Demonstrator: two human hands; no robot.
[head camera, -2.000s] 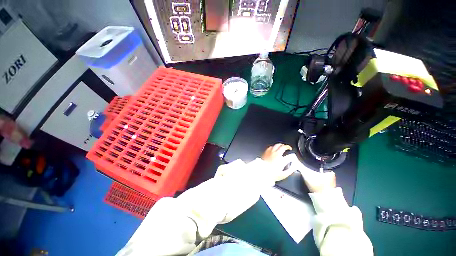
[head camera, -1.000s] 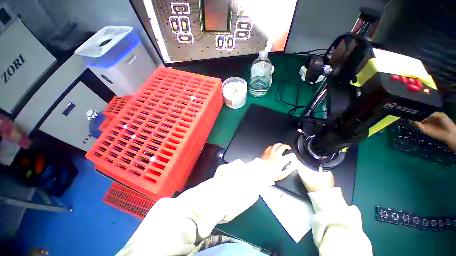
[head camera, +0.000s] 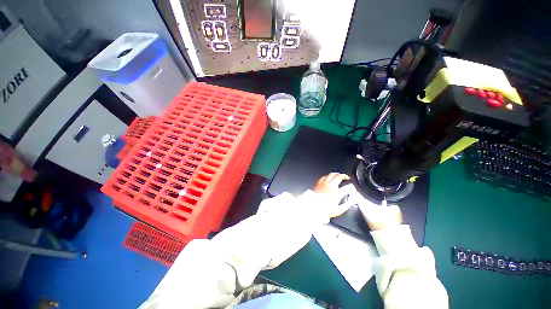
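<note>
My left hand (head camera: 333, 194) and my right hand (head camera: 380, 215) meet over the front part of the black microscope base plate (head camera: 309, 158), just below the ring light (head camera: 386, 188). Their fingertips are close together. What they hold is too small and bright to make out. A thin pale tip stands up at my right fingers. The monitor (head camera: 284, 51) at the back shows a magnified board with a dark rectangle and several outlined parts. The video microscope (head camera: 468, 114) with yellow stripe leans over from the right.
Red slotted crates (head camera: 192, 151) stand at the left. A white round tub (head camera: 281, 111) and a clear bottle (head camera: 313, 90) stand behind the base. White paper (head camera: 347, 256) lies at its front edge. A row of modules (head camera: 501, 263) and black gridded trays (head camera: 513, 166) lie at the right.
The magnified board on the monitor shifted between the earlier frames and now sits almost still. Another person's hand over the black trays at the right has gone. My hands have hardly moved.
</note>
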